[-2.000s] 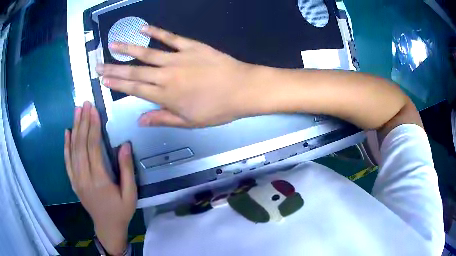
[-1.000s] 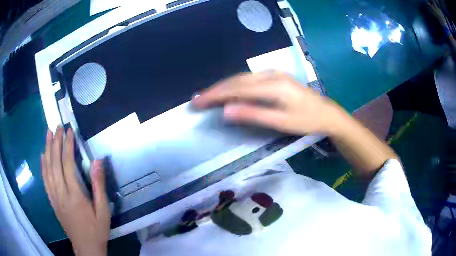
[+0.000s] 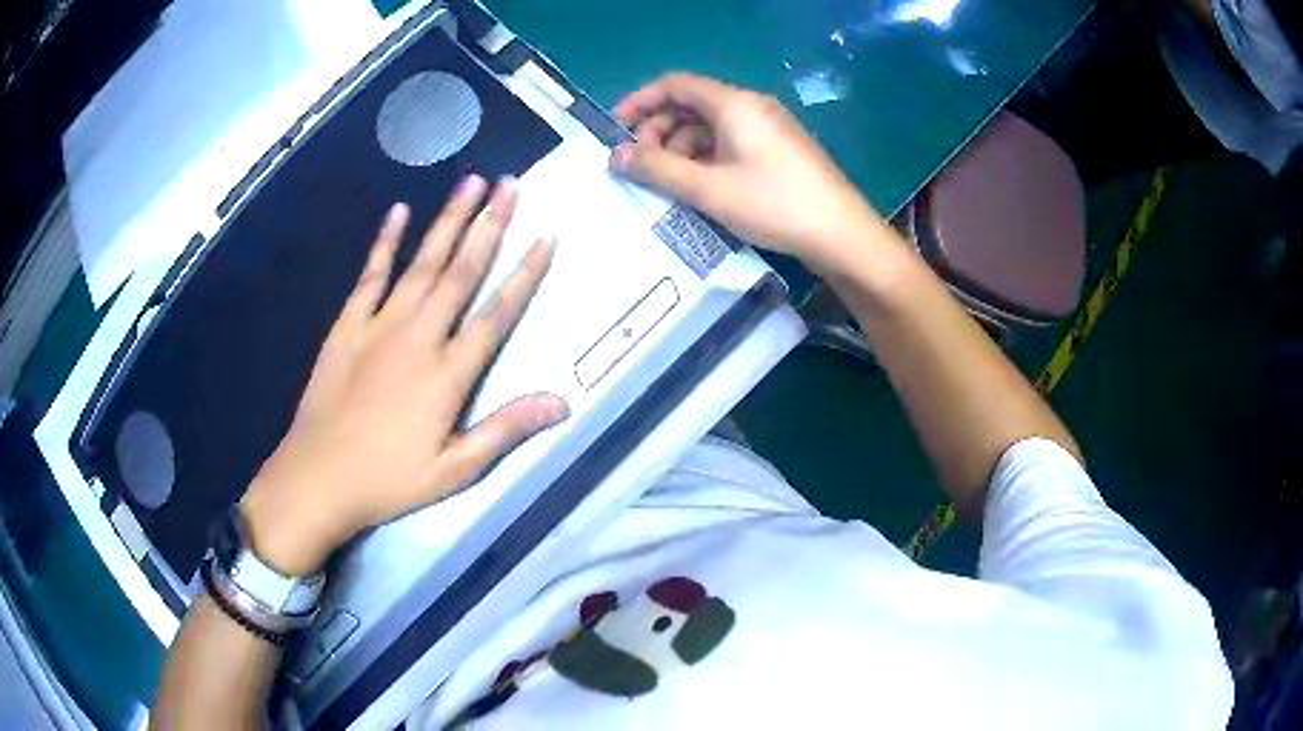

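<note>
The black insulation sheet lies inside the silver-grey laptop bottom cover, which is turned diagonally. Pale vent grilles show through its two round holes. My left hand lies palm down with fingers spread across the sheet's stepped edge and the bare cover. My right hand is at the cover's far right edge, fingers curled and fingertips at the rim. Whether it pinches anything there cannot be told. A small printed label sits near that edge.
A large white sheet lies at the back left beside the cover. The green bench mat extends behind, with shiny glare spots. A brownish stool seat and yellow-black floor tape are at the right. My white shirt is close to the cover's near edge.
The cover appears rotated in view. My left hand has moved from the left rim onto the sheet and cover. My right hand has moved off the cover's middle to its right edge.
</note>
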